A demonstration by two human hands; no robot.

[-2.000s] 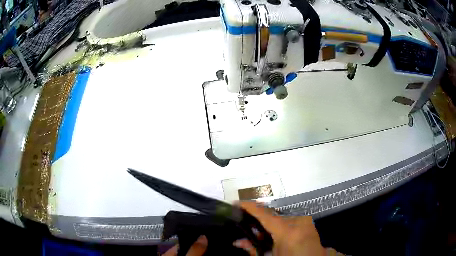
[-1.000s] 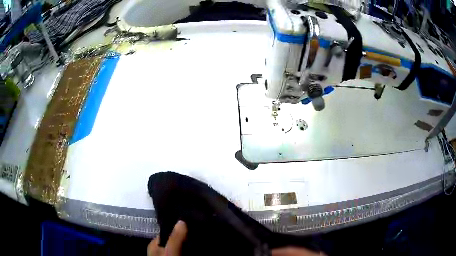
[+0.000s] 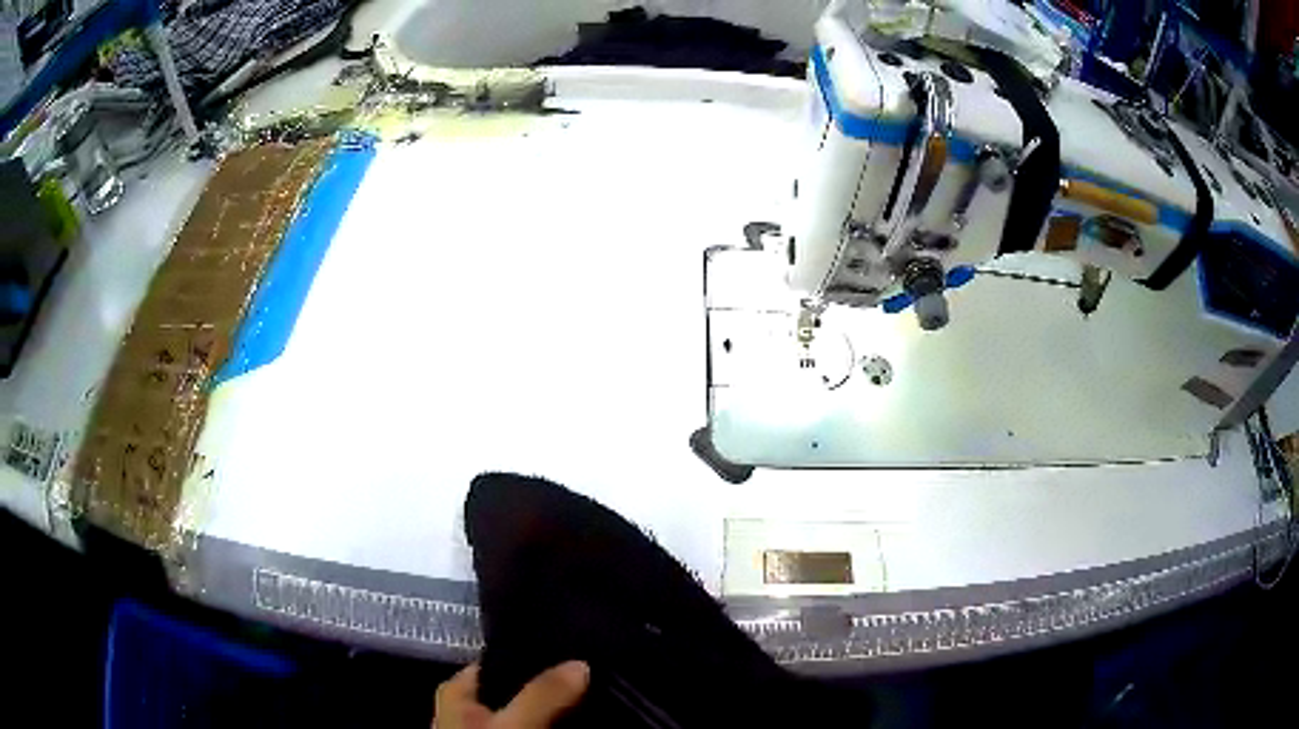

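Observation:
A black fabric piece [image 3: 577,570] lies over the table's front edge at the bottom centre, its rounded tip on the white top and the rest running down out of the picture. My left hand [image 3: 510,696] grips its left side, thumb on top; the picture's bottom edge cuts the hand off. My right hand is not in view. No scissors show.
The white sewing machine [image 3: 912,171] stands at the right, its presser foot [image 3: 808,335] over the pale bed. Brown tape [image 3: 185,328] and a blue strip [image 3: 306,264] lie at the left. A blue bin [image 3: 185,669] is below the table.
The scissors and my right hand have gone out of view. The black fabric now reaches up onto the table top. The view has shifted left, so the machine stands further right.

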